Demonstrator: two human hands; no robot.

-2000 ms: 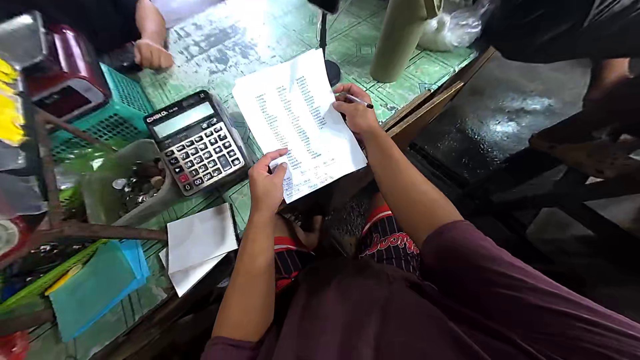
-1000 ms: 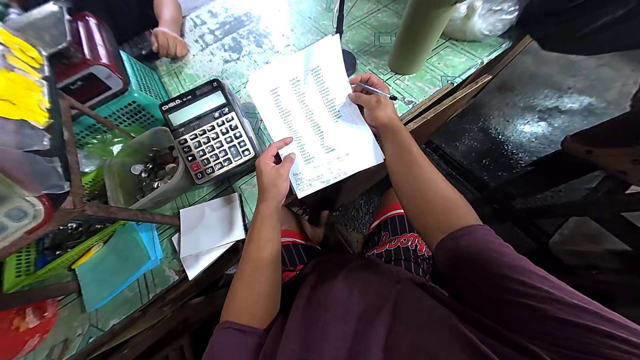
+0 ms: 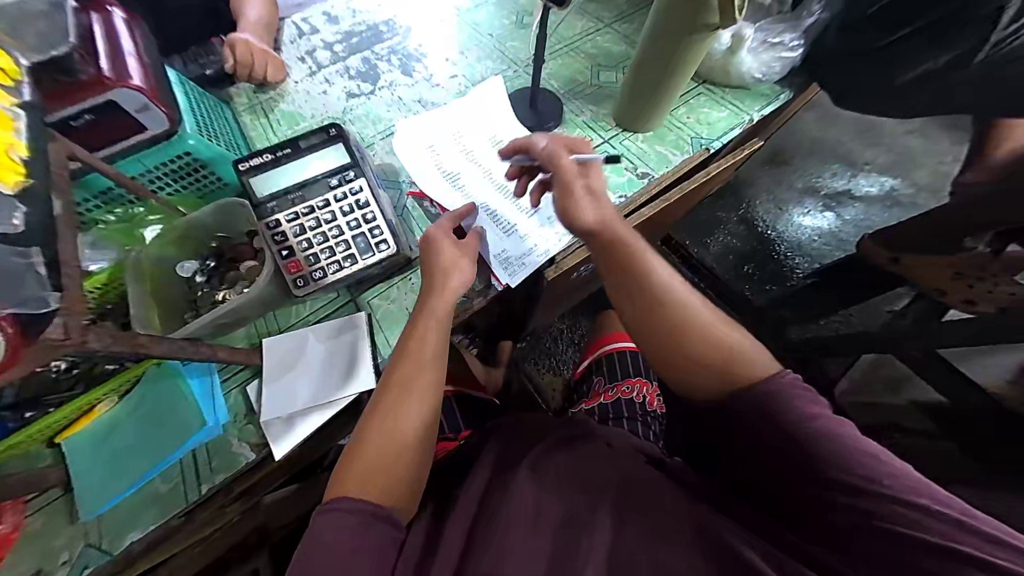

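Note:
A handwritten sheet of paper (image 3: 480,160) lies on the green tile-patterned table near its front edge, over something red. My left hand (image 3: 452,252) pinches the sheet's lower left edge between thumb and fingers. Above its right side is my right hand (image 3: 564,176), holding a pen (image 3: 596,159) between the fingers, its dark end pointing right. A desk calculator (image 3: 324,212) with a grey keypad sits left of the paper. Blank white papers (image 3: 316,368) lie nearer to me, left of my left forearm.
At the left are a plastic tub of coins (image 3: 172,300), a green basket (image 3: 192,144) and blue plastic sheets (image 3: 144,440). A round black stand (image 3: 536,108) and an olive cylinder (image 3: 660,72) stand beyond the paper. Another person's hand (image 3: 254,60) rests at the far edge.
The paper was held up by both hands and now lies lower, on the table. My right hand has let go of its right edge and keeps the pen. The left hand still holds the paper.

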